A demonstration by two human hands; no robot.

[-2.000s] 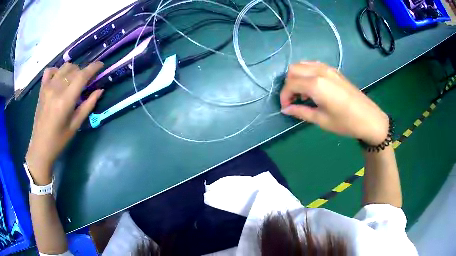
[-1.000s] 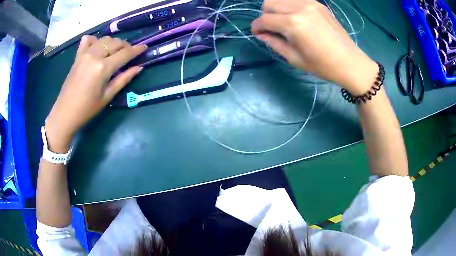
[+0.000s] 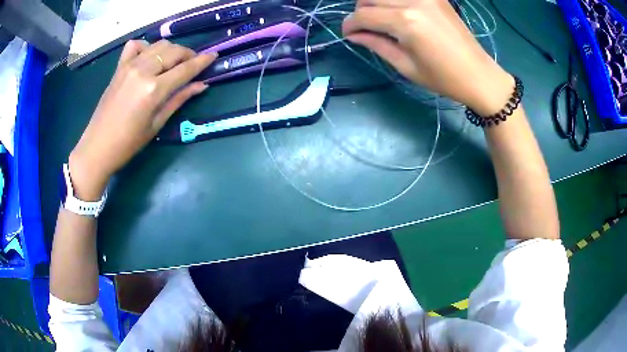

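Three purple or pink and black 3D pens lie side by side at the upper left of the mat, with lit displays. My left hand (image 3: 148, 96) holds the front part of the nearest purple pen (image 3: 265, 59). My right hand (image 3: 419, 48) pinches clear filament (image 3: 332, 42) just behind that pen's rear end; whether the filament is inside the pen is too small to tell. A light-blue and black pen (image 3: 275, 113) lies nearer me, with a black cable at its rear. Wide filament loops (image 3: 349, 208) cross over it.
Scissors (image 3: 571, 113) lie at the right beside a blue bin (image 3: 595, 58) of purple and black parts. Another blue bin (image 3: 31, 158) stands at the left. A white board (image 3: 113, 24) lies behind the pens. The bench edge runs in front.
My right hand has moved from the bench's front edge to the purple pen's rear with the filament. My left hand stays at the pens' front ends. The view has shifted.
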